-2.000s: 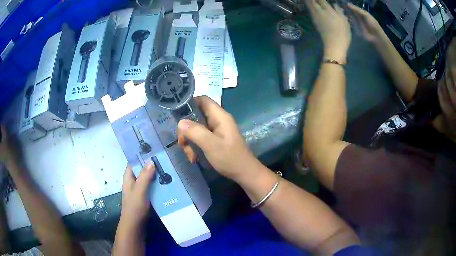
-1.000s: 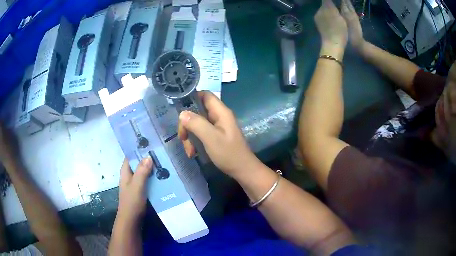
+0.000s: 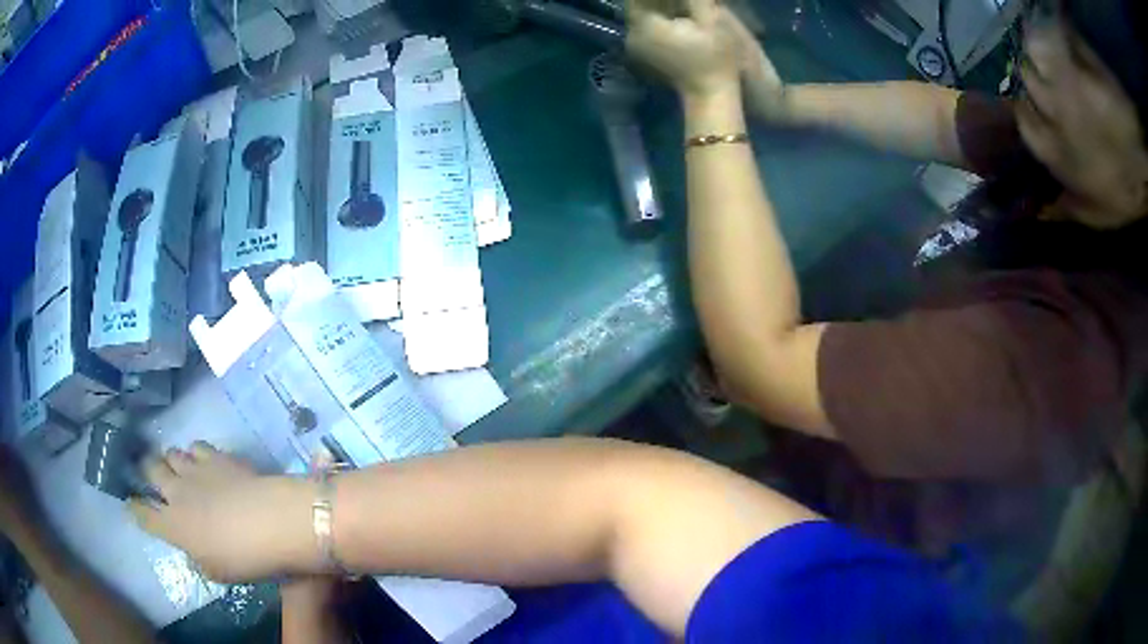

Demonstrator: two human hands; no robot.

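Note:
An open retail carton (image 3: 359, 365) with its white end flaps up lies slanted in front of me, its middle covered by my right forearm. My right hand (image 3: 208, 510) reaches across to the left over the white sheet, blurred. A small dark grey piece (image 3: 107, 455) shows at its fingertips; whether the hand grips it or it is part of the fan is unclear. My left hand is hidden below the right forearm; only part of its wrist (image 3: 312, 606) shows, near the carton's lower part.
Several printed cartons (image 3: 139, 252) lean in a row at the back left, before a blue bin (image 3: 88, 94). Flat cartons (image 3: 441, 227) lie right of them. Another fan (image 3: 630, 157) lies on the green table. A neighbour's arms (image 3: 743, 227) are at right; another person's arm (image 3: 63, 566) is at left.
My right hand has swung from above the carton to the far left, its forearm now crossing the carton. The fan's round head no longer shows there. The view has shifted.

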